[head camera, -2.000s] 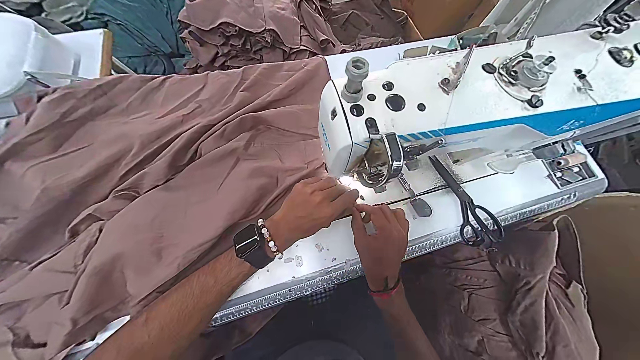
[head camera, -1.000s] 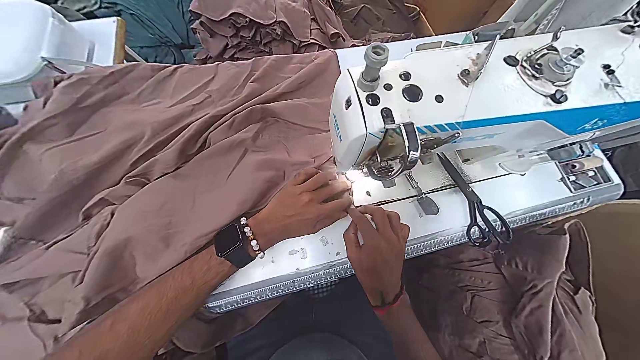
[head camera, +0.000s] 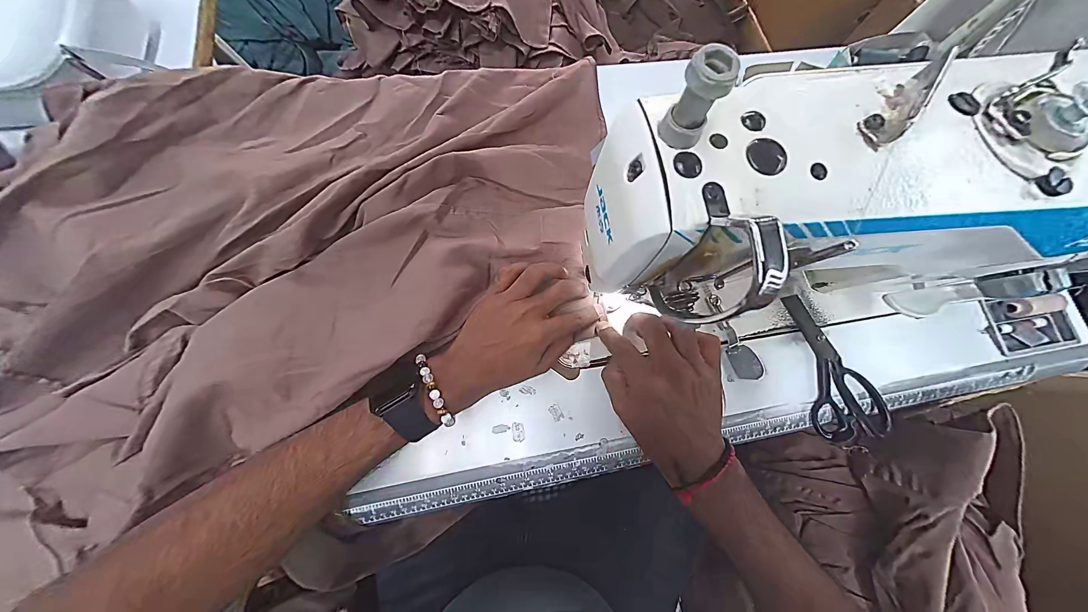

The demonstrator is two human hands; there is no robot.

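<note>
Brownish-mauve fabric point(head camera: 297, 212) spreads over the left of the sewing table and reaches the needle area of a white Jack sewing machine point(head camera: 833, 170). My left hand point(head camera: 527, 327), with a dark watch and a beaded bracelet at the wrist, lies on the fabric's right edge, fingers bent and pressing down. My right hand point(head camera: 667, 382), a red cord at its wrist, has its index fingertip at the fabric edge, touching or nearly touching the left fingers; whether it pinches the cloth cannot be told. The machine's lamp lights the spot, and the needle is hidden.
Black-handled scissors point(head camera: 837, 382) lie right of my right hand, handles over the table's front edge, where a measuring tape point(head camera: 510, 480) runs. A small tray point(head camera: 1033, 323) with bobbins is at the right. More fabric point(head camera: 918, 501) hangs below; a fabric pile point(head camera: 476, 34) stands behind.
My right hand has moved up toward the needle area, its index finger now stretched to the fabric edge. My left hand stays on the fabric beside the machine.
</note>
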